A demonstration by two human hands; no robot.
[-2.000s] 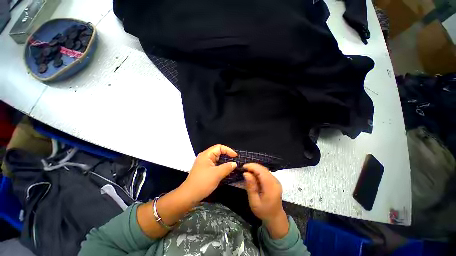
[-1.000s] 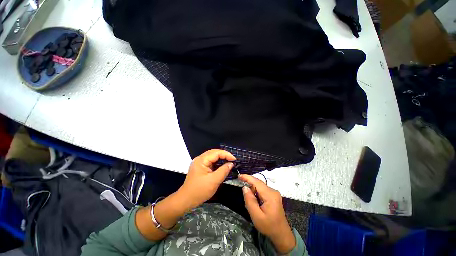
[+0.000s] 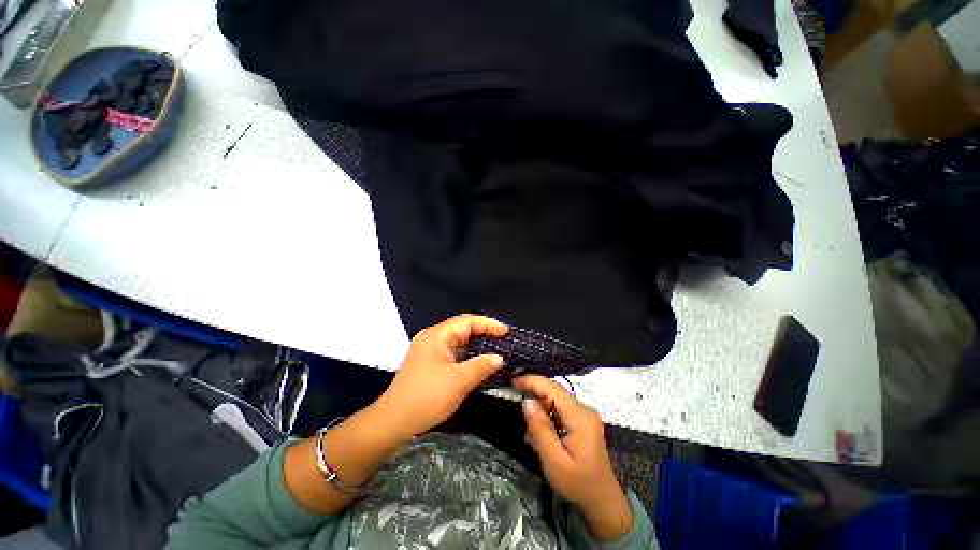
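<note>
A large black garment [image 3: 516, 236] lies over the table, its lower edge turned back to show a dark lining with a pale grid [image 3: 537, 349]. My left hand [image 3: 435, 376] pinches this edge between thumb and fingers. My right hand [image 3: 567, 438] is just right of it, fingers curled around a small dark tool that looks like snips [image 3: 557, 417]. A fine dark thread loops beside its fingertips. A needle is too small to make out. A dark button sits near the garment's lower right corner.
A blue bowl [image 3: 81, 164] of dark buttons with a pink strip stands at the left, beside a long tray [image 3: 48, 54]. A black phone [image 3: 788, 376] lies at the right. Clothes [image 3: 161, 430] hang over blue crates below the table [image 3: 269, 236].
Since one second ago, my left hand has turned the edge slightly and more grid lining shows beside its fingers. My right hand stays close by. Earlier, its fingertips were at the cloth.
</note>
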